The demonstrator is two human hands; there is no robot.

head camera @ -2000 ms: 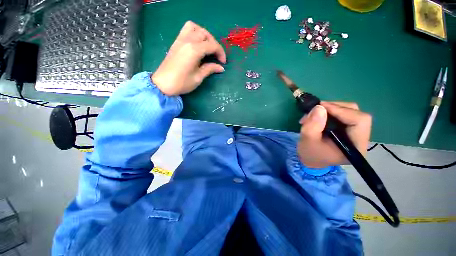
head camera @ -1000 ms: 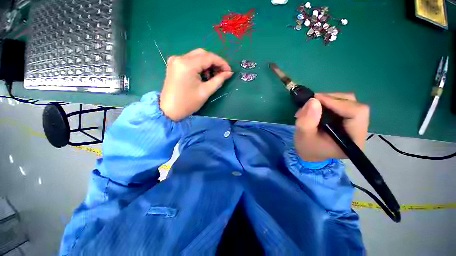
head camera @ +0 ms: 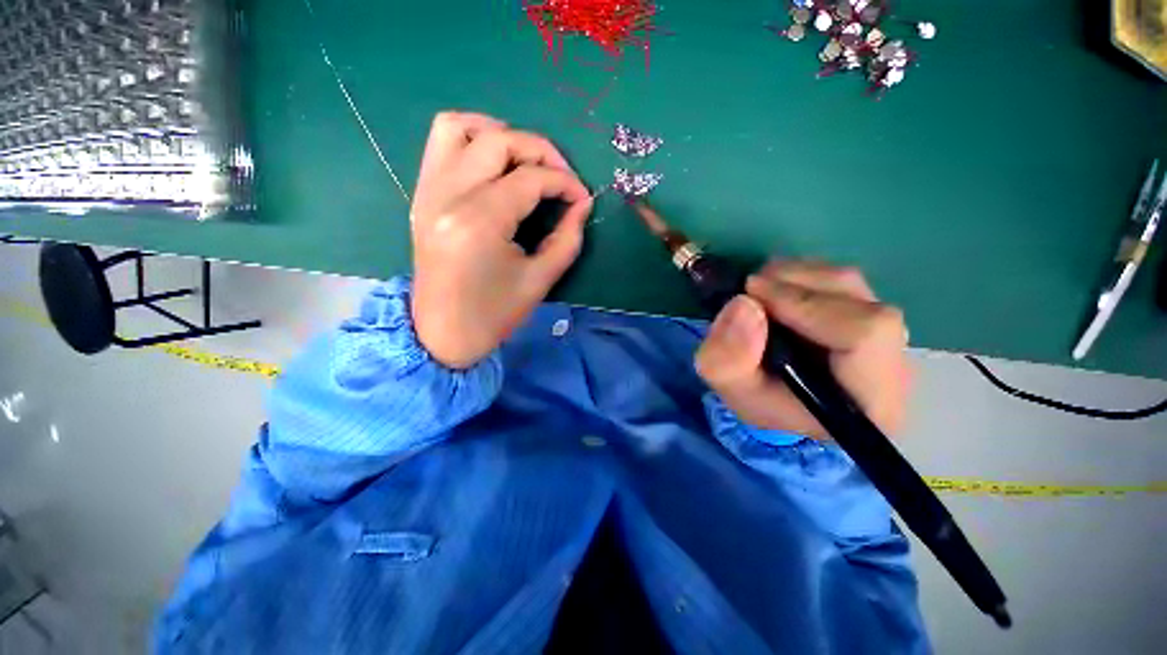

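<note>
Two small silvery-pink groups of parts, probably circuit boards, lie on the green mat, an upper one [head camera: 636,140] and a lower one [head camera: 635,182]. My right hand [head camera: 819,346] holds the black soldering iron [head camera: 851,429], its brownish tip at the lower group's bottom edge. My left hand [head camera: 493,230] pinches thin solder wire [head camera: 362,118] between thumb and forefinger. The wire's short end points at the lower group from the left. Its long part runs up and left behind my hand.
A heap of red lead wires [head camera: 594,21] lies beyond the boards. A pile of small round components [head camera: 855,39] is right of it. A clear blister tray [head camera: 109,109] is at left, tweezers [head camera: 1117,269] at far right, the sponge holder [head camera: 1143,32] upper right. A black stool [head camera: 77,297] stands below left.
My left fingers have taken hold of the solder wire and come near the boards. The iron tip has moved left to the lower group. The whole view has also shifted.
</note>
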